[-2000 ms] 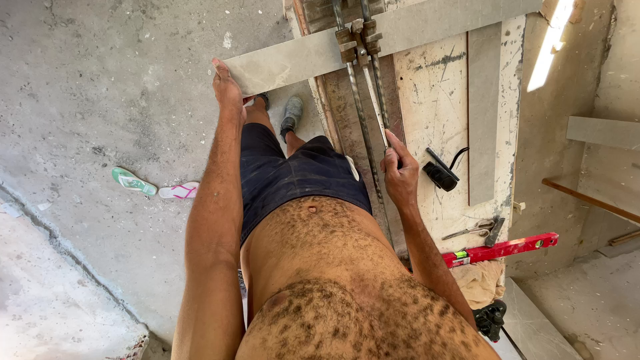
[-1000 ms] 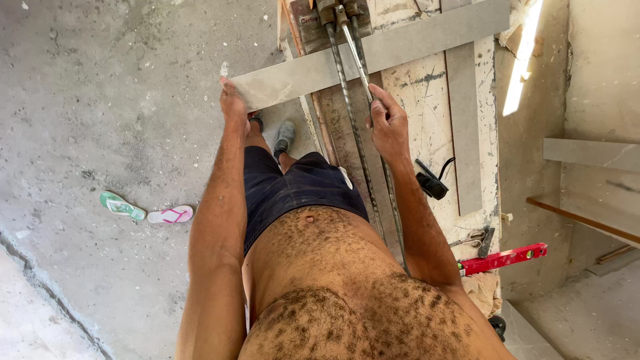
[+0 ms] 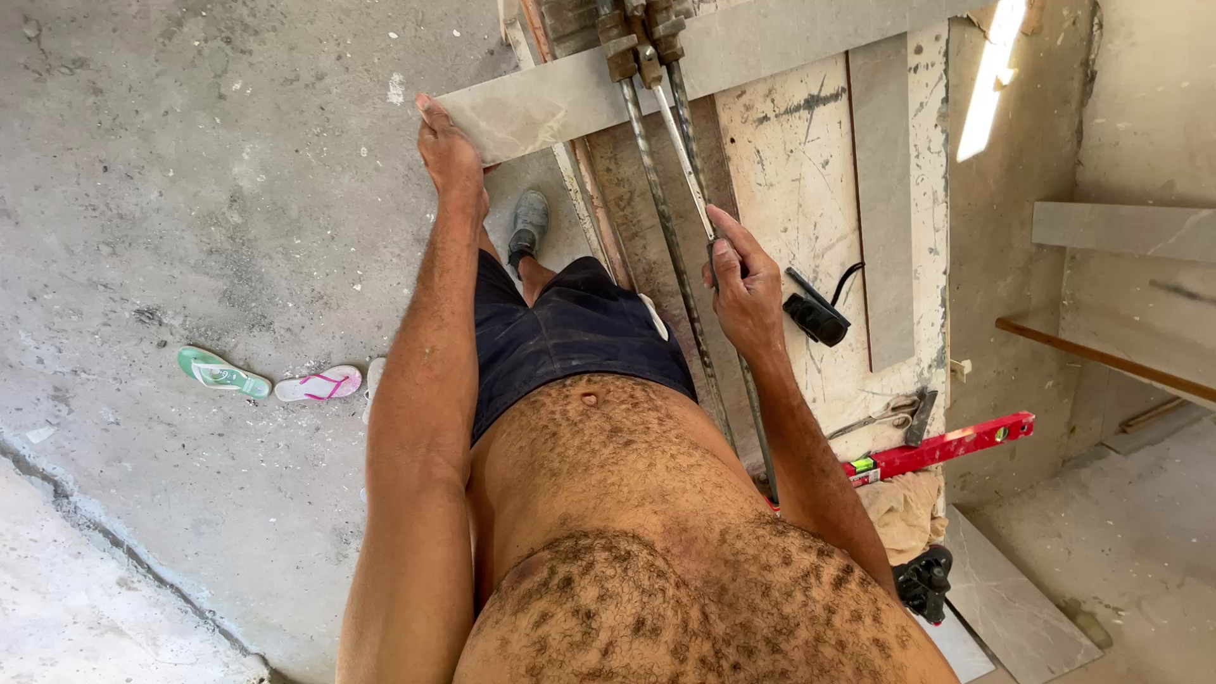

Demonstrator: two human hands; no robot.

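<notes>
My left hand grips the left end of a long grey tile strip. The strip lies across a manual tile cutter, under its two metal rails and the sliding carriage. My right hand is closed on the dark grip of the cutter's metal handle, which runs up to the carriage. The carriage stands over the strip. The cutting wheel cannot be made out.
A worn white board bears another grey tile strip, a black device with a cord, scissors and a red spirit level. A beige cloth lies nearby. Flip-flops are on the concrete floor.
The view has shifted. My right hand has moved up nearer the tile strip, with the handle in it. My left hand stays at the strip's left end.
</notes>
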